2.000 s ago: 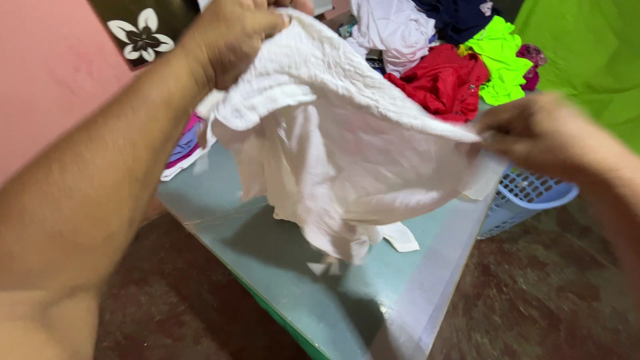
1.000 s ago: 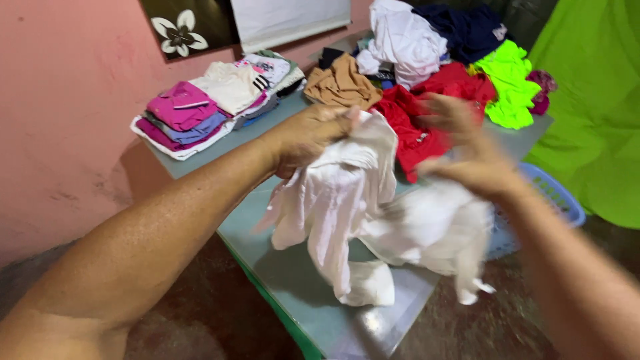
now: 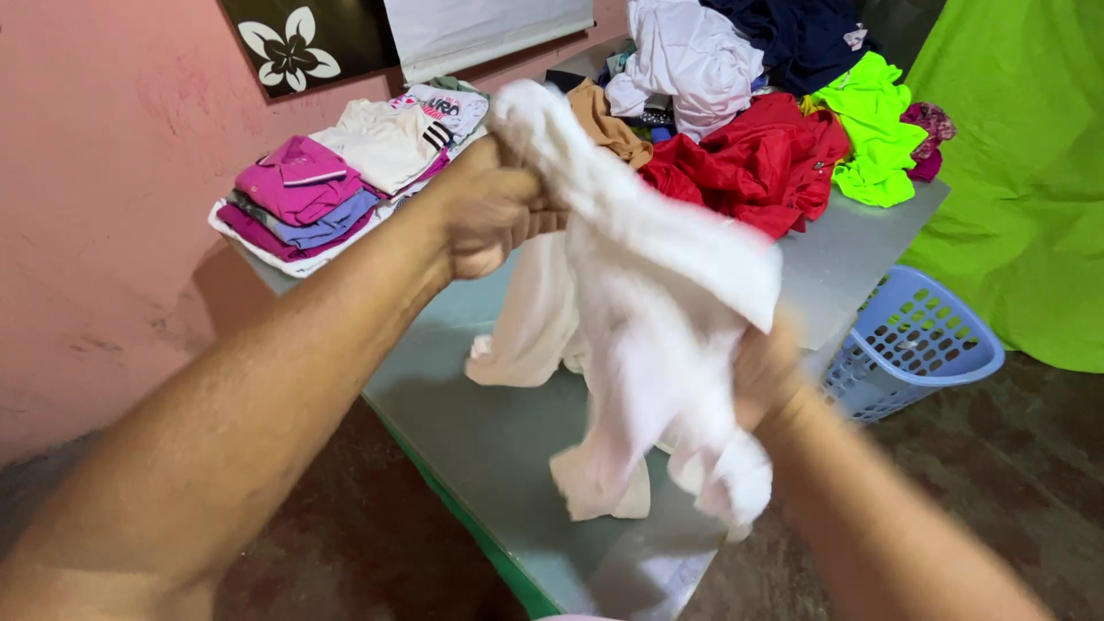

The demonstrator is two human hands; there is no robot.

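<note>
A white cloth garment (image 3: 638,328) hangs above the grey tabletop (image 3: 483,448), blurred by motion. My left hand (image 3: 500,203) is closed on its upper left part, with the fingers curled into the fabric. At the garment's right edge, my right hand (image 3: 768,362) is blurred and partly behind the cloth, so its fingers and any grip are hidden. The garment's loose ends dangle low over the table between my hands.
Folded clothes (image 3: 297,194) are stacked at the back left by the pink wall. Behind the garment lie a red garment (image 3: 750,164), a white one (image 3: 690,60) and a neon green one (image 3: 875,129). A blue plastic basket (image 3: 923,328) stands right of the table.
One second ago the garment hung bunched from my left hand, with my right hand raised apart from it. The garment is now spread wider between both hands, and my right hand is lower, beside it.
</note>
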